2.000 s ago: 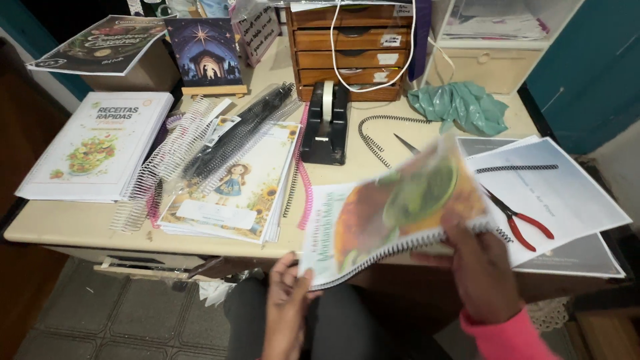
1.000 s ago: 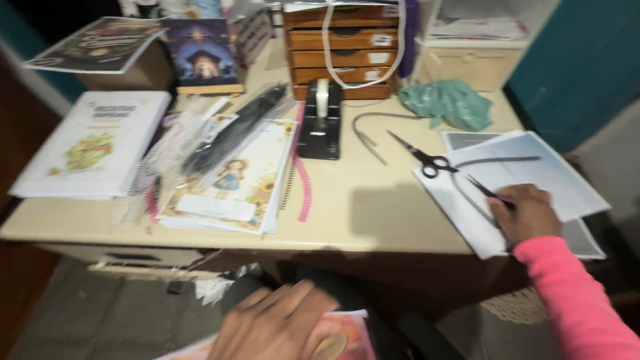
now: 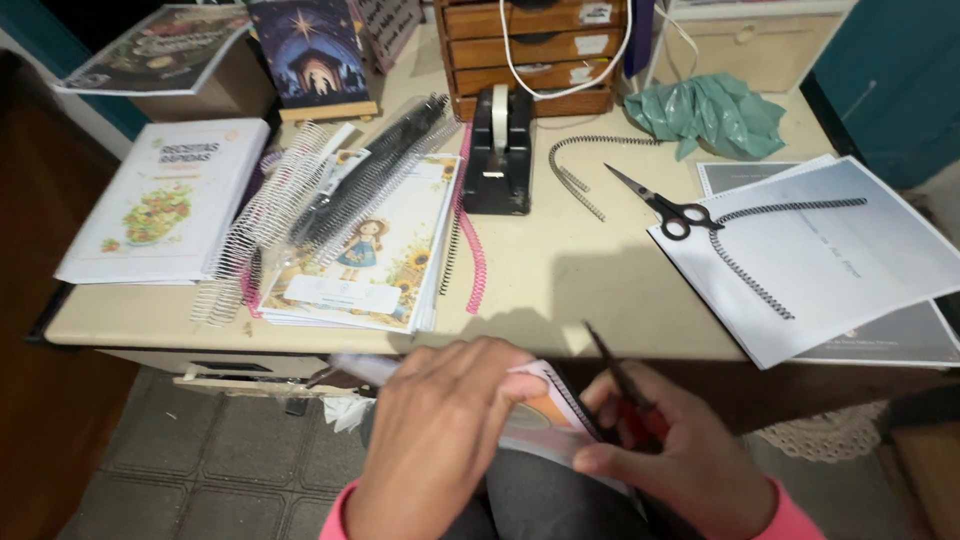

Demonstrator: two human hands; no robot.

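My left hand (image 3: 450, 420) grips a spiral-bound booklet (image 3: 544, 420) over my lap, its fingers curled around the edge beside a black plastic coil (image 3: 571, 397). My right hand (image 3: 667, 442) is shut on red-handled pliers (image 3: 637, 412), their dark jaws pointing up and left, and its thumb lies against the booklet's lower part. The palm side of my left hand is hidden. Black-handled scissors (image 3: 667, 210) lie on the desk at the edge of loose printed sheets (image 3: 840, 255), next to pieces of black coil (image 3: 750, 274).
A black tape dispenser (image 3: 499, 161) stands mid-desk before a wooden drawer unit (image 3: 529, 56). Left are plastic coils (image 3: 360, 187) on sunflower-print sheets (image 3: 375, 255) and a white recipe book (image 3: 169, 202). A crumpled green plastic bag (image 3: 705, 116) lies at back right. The desk's front edge (image 3: 262, 337) borders my lap.
My right hand held the booklet two seconds ago, then reached onto the sheets at right. Now it is back over my lap with the pliers, beside my left hand and the booklet.
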